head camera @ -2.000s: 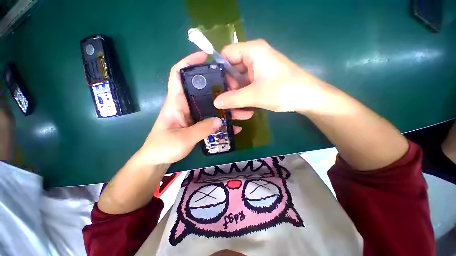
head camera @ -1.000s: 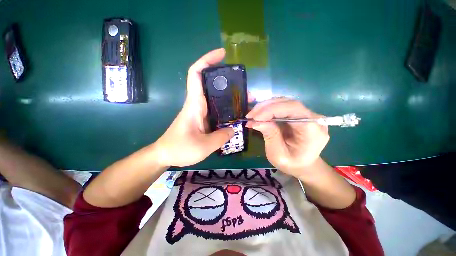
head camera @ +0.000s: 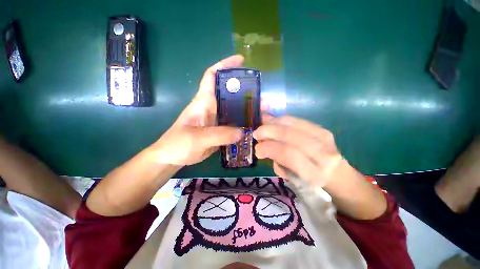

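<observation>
A black phone body (head camera: 238,107) stands out in front of me, long side pointing away, with a silver disc near its far end and a patterned circuit board (head camera: 240,151) at its near end. My left hand (head camera: 192,128) holds it from the left, thumb on the board's upper edge. My right hand (head camera: 297,144) is at the phone's right edge, fingertips close together beside the board, slightly blurred. The tweezers cannot be made out, and what my right fingers hold is hidden.
Another opened phone body (head camera: 122,60) lies on the green bench (head camera: 337,63) at left, and one more (head camera: 15,51) at far left. A dark slab (head camera: 447,50) lies at far right. An olive tape strip (head camera: 256,18) is beyond the phone. Other people's arms show at both sides.
The tweezers that stuck out to the right of my right hand are out of sight. My right hand has turned, its fingers now at the board's right edge. My left hand keeps its hold.
</observation>
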